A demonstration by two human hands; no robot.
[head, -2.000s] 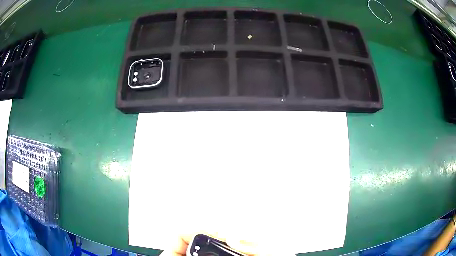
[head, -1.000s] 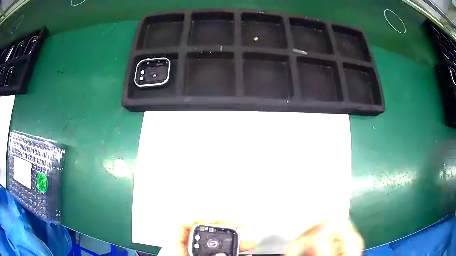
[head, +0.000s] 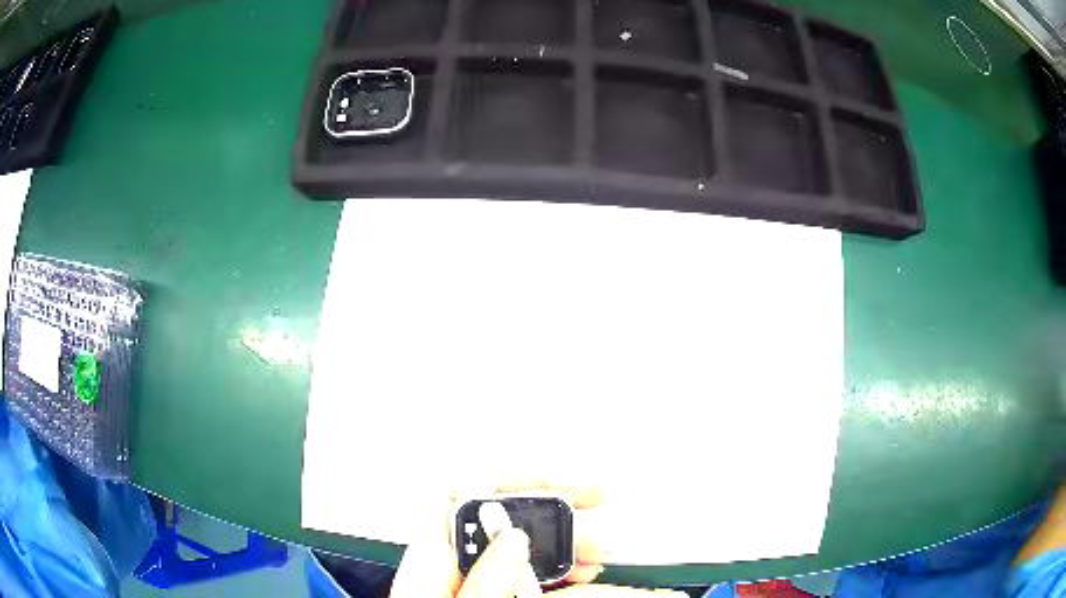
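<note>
A small smartwatch housing (head: 547, 528) with a bright rim and black inside is at the bottom centre, over the white paper's near edge. My left hand (head: 430, 570) holds it from the left, with fingertips showing past its right side. A fingertip lies over the housing's lower left part, and a pale blunt tip shows just above it; whether that is a finger or a stick I cannot tell. A pale strip of skin, likely my right hand (head: 620, 592), is cut off by the bottom edge; its fingers cannot be made out.
The white paper sheet (head: 573, 350) lies in front of a black foam tray (head: 608, 189). One housing (head: 369, 103) sits in the tray's near left pocket. A textured clear pack (head: 76, 350) lies at left. Other dark trays are at far left (head: 47, 82) and the right edge. Blue clothing shows in both lower corners.
The view has tilted, so the tray and paper sit higher. The right hand, blurred at the lower right before, is no longer there. A fingertip and pale tip now lie over the held housing.
</note>
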